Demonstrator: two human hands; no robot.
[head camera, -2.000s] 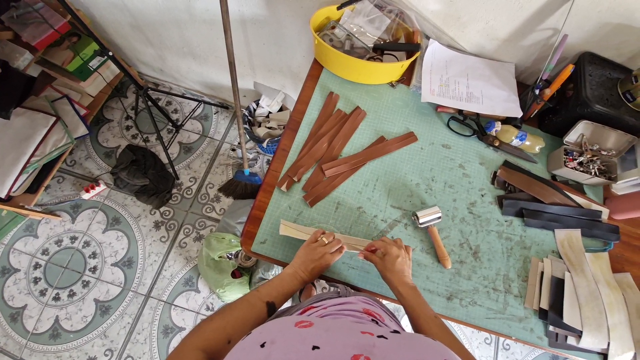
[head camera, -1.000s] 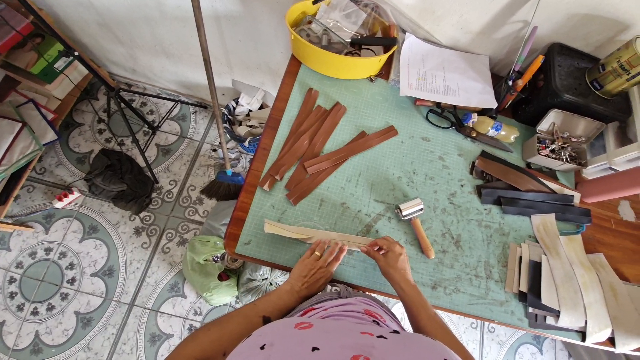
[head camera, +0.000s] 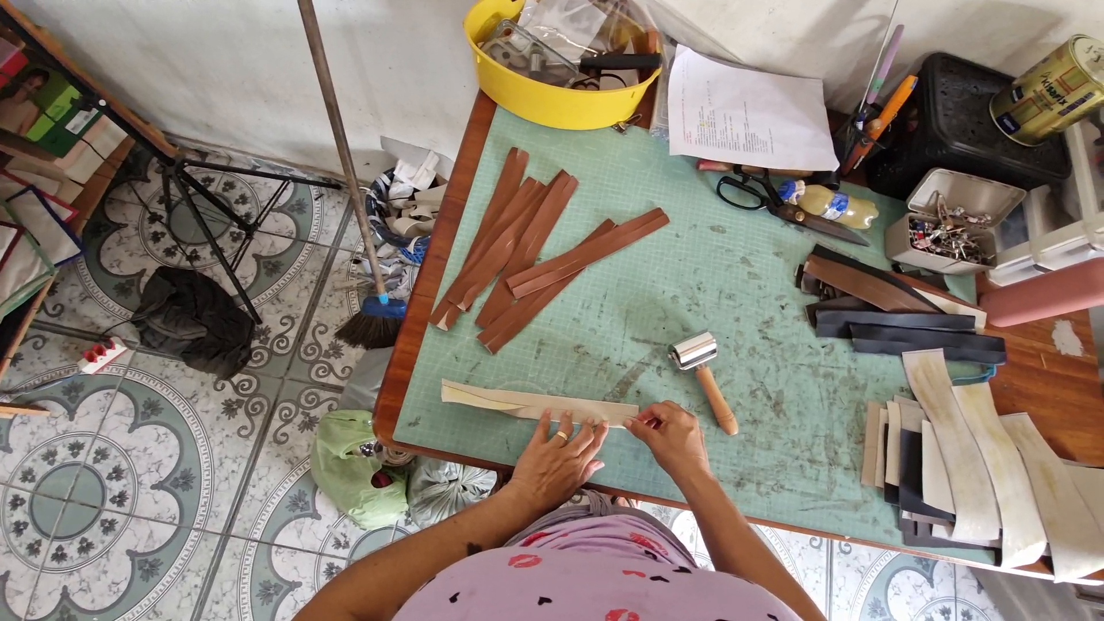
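A pale beige strip (head camera: 492, 398), apparently leather, lies near the front edge of the green cutting mat (head camera: 776, 345), its long edge partly folded over. The fingertips of my left hand (head camera: 556, 457) press flat on its middle, with a ring on one finger. My right hand (head camera: 673, 438) pinches the strip's right end between thumb and fingers. A metal hand roller with a wooden handle (head camera: 716, 401) lies just beyond my right hand, touched by neither. Several brown folded strips (head camera: 526, 250) lie crossed in a loose pile farther back on the left.
A yellow basin (head camera: 552, 105) of tools stands at the back edge. Printed paper (head camera: 746, 112), black-handled scissors (head camera: 802, 214) and an open box of small metal parts (head camera: 944, 246) lie back right. Dark strips (head camera: 923, 332) and pale strips (head camera: 992, 466) are piled at right. A broom (head camera: 345, 147) stands left.
My left hand has shifted a little along the pale strip toward my right hand, which stays at the right end. The roller and the brown strips have not moved.
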